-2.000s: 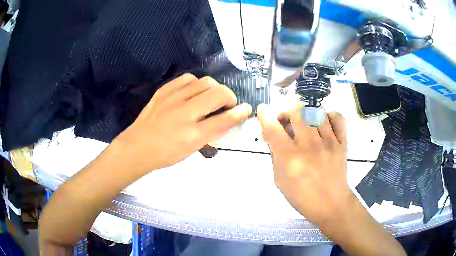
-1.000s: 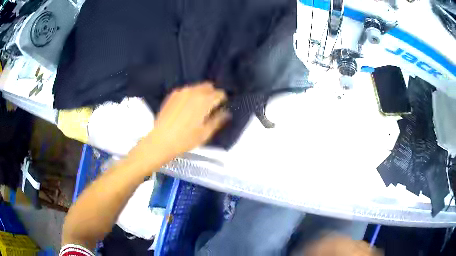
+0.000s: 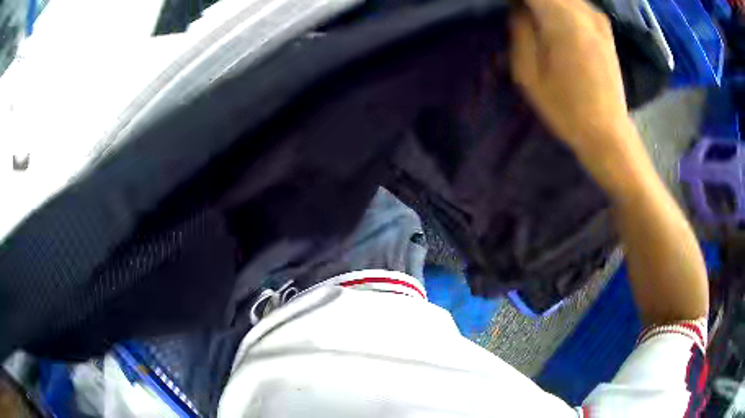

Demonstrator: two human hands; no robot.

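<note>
A large dark garment panel (image 3: 327,131) with fine pale stripes at its left end spans the view, from the lower left up to the upper right. It lies over the table's front edge and hangs over the wearer's lap. My right hand (image 3: 564,69) is at the upper right, closed on the panel's upper edge. Its fingertips are partly hidden by the cloth and the picture's rim. My left hand is not seen; a brownish patch in the bottom left corner is too cut off to identify.
The white table (image 3: 73,82) is at the upper left. A blue crate (image 3: 151,375) with white cloth stands at the lower left. Blue items and a purple plastic piece (image 3: 715,180) are at the right over speckled floor. The wearer's white shirt fills the bottom.
The view has swung away from the sewing machine, which is out of the picture. The dark panel is now spread over the lap, held by my right hand. My left hand has left the picture.
</note>
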